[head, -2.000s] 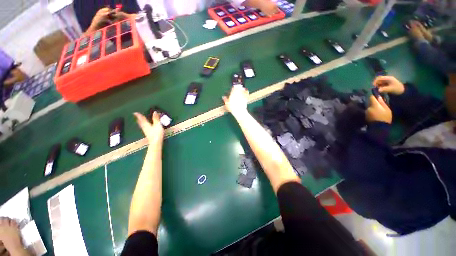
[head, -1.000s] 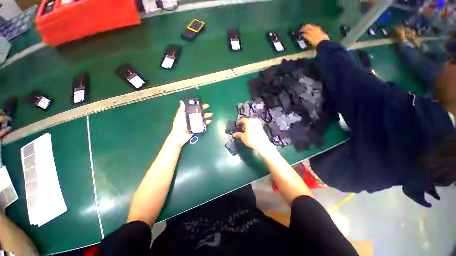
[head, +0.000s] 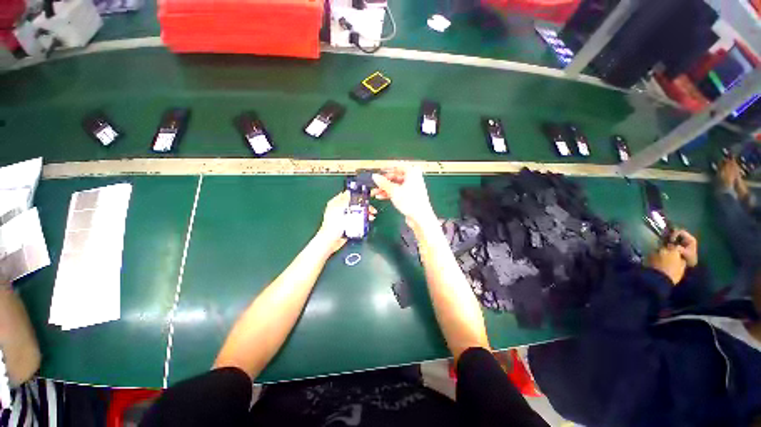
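A black handset with a white patch on its lower half lies in my left hand, just in front of the pale rail. My right hand is at the top of the handset, its fingers on a small dark cover piece at the handset's upper end. Whether the piece is seated cannot be told. A small whitish ring lies on the green surface below the handset. The pile of dark cover pieces is right of my right forearm, with one loose piece near it.
Black handsets and a yellow-framed device lie on the strip beyond the rail. Paper sheets lie left. A red tray stands at the back. A person's hands are at right, and another person's arm is at left.
My right hand has moved from the loose pieces up to the top of the handset in my left hand. The right neighbour's hand has come back from the strip. The view has shifted.
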